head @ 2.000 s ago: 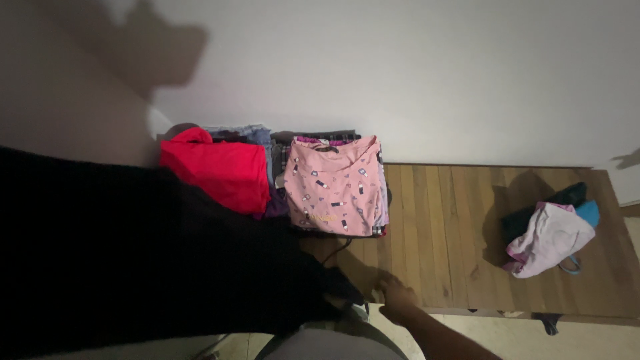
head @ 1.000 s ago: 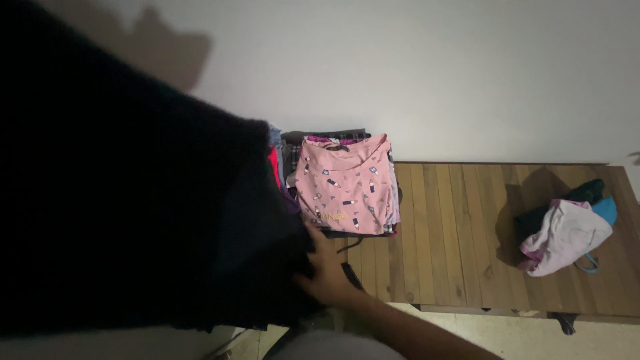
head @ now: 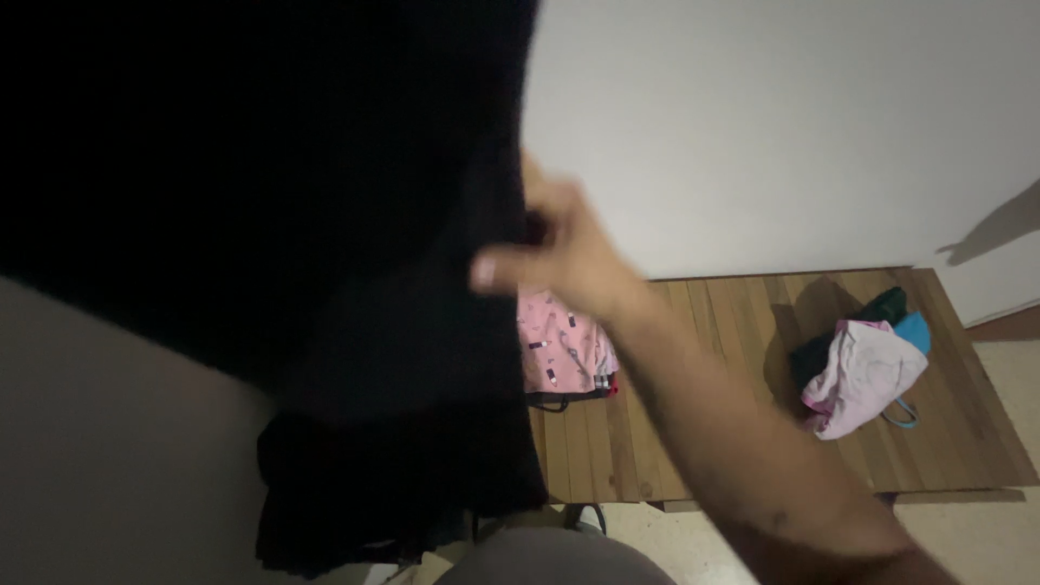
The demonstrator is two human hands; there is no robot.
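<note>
A large black cloth garment (head: 366,203) hangs in front of me and fills the left half of the view. My right hand (head: 561,244) grips its right edge, thumb on the near side and fingers behind; the hand is somewhat blurred. My left hand is not visible. Behind the garment, partly covered by it, a folded pink printed shirt (head: 561,349) lies on a stack of clothes on the slatted wooden bench (head: 691,325).
At the bench's right end lies a bundle of cloth, with a pale pink piece (head: 865,374), a blue piece (head: 916,331) and a dark green one (head: 886,307). A white wall (head: 772,138) rises behind the bench. Dark cloth (head: 325,520) is at the lower left.
The black garment has been raised and now hides the red folded cloth seen two seconds ago. My right hand has moved up from near the bench's front edge to the garment's edge.
</note>
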